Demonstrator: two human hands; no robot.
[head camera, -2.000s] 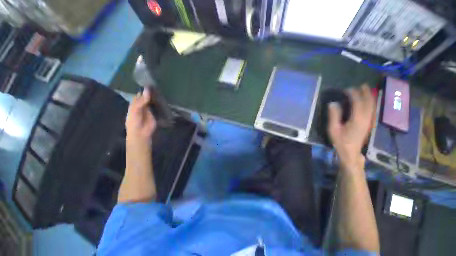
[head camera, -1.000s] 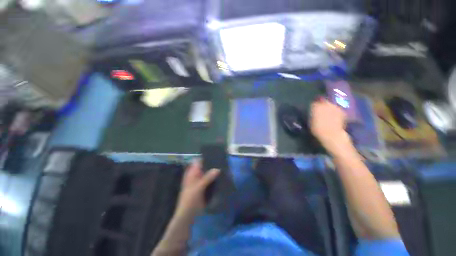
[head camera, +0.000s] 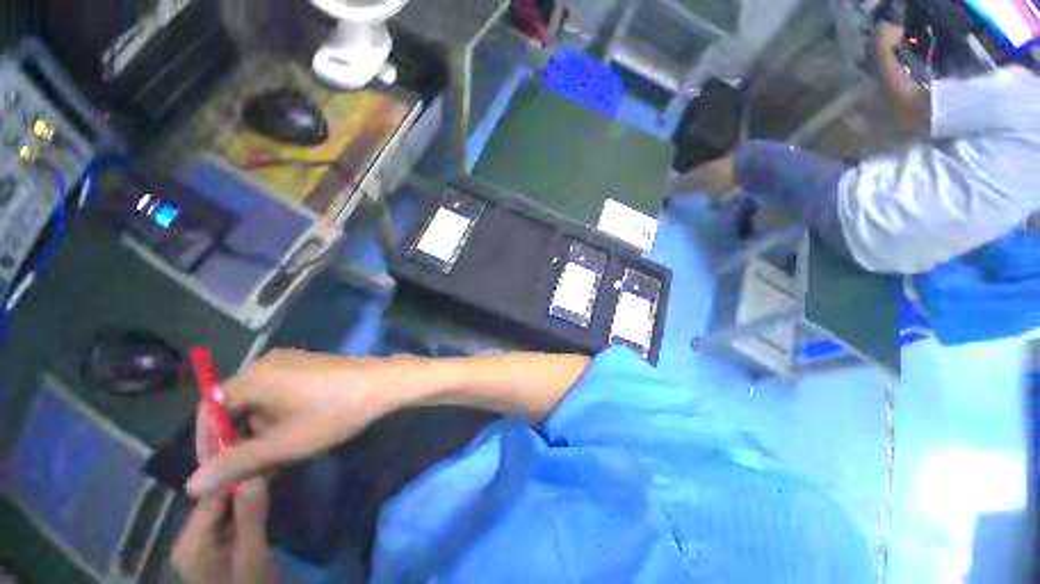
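My right hand (head camera: 285, 411) is closed around a red marker pen (head camera: 214, 402), whose upper end sticks up past my fingers. My left hand (head camera: 228, 542) is just below, partly cut off by my right hand, its fingertips at the pen's lower end. The corner of a dark slab (head camera: 173, 459) shows beside my fingers; its hold is hidden. A dark phone (head camera: 171, 226) with small lit marks and a cable lies on the right blue-grey plate (head camera: 257, 234). The left plate (head camera: 74, 473) lies nearer the lower left corner.
A black mouse (head camera: 131, 363) sits between the plates, another (head camera: 285, 116) on a yellow-brown mat (head camera: 342, 126). A black foam tray (head camera: 502, 268) at the bench's right holds three units with white faces. The tester (head camera: 40, 137) is far left. A person's arm (head camera: 798, 188) reaches in at the upper right.
The view has swung right. My right hand has left the phone and now holds the red pen. My left hand has come up against it. The tray units and the other person now show.
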